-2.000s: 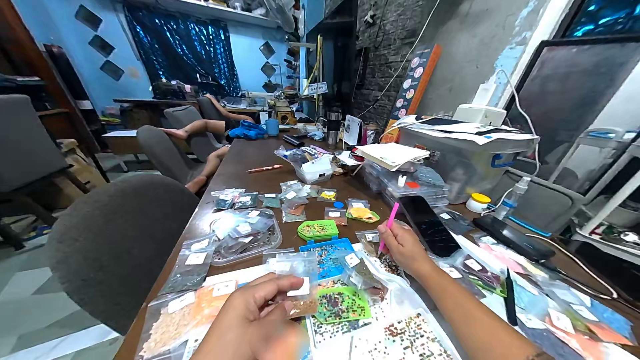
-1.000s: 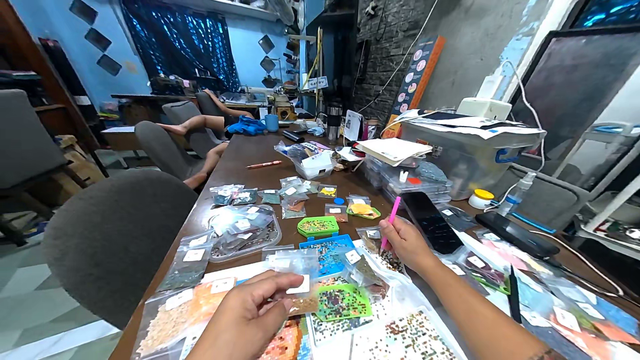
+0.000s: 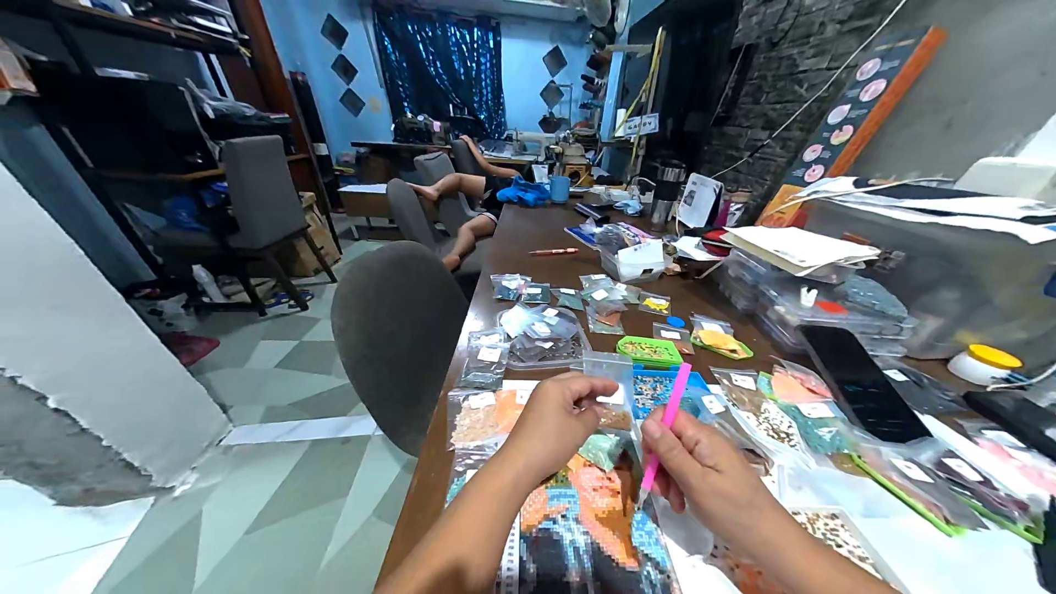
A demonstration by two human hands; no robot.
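Note:
My right hand point(image 3: 701, 462) holds a pink applicator pen point(image 3: 670, 412) upright, its tip near the right part of a diamond painting canvas point(image 3: 586, 528) covered with orange, blue and black drills. Beside it, my left hand point(image 3: 565, 421) has its thumb and forefinger at a small clear zip bag point(image 3: 609, 371) with a white label and brownish drills at its bottom. A blue tray of mixed drills point(image 3: 654, 389) lies just beyond my hands, with a green tray point(image 3: 649, 351) behind it. Bags of orange and peach drills point(image 3: 487, 412) lie left of my left hand.
More labelled bags and a clear tub point(image 3: 540, 338) lie further back. A dark phone point(image 3: 862, 384) rests at the right, near stacked plastic boxes point(image 3: 792, 305). A grey chair point(image 3: 396, 330) stands against the table's left edge. Another person's legs point(image 3: 462, 190) show at far chairs.
The view has swung left and down, bringing more of the canvas into sight. The pink pen in my right hand has come from beside the phone to over the canvas, closer to my left hand.

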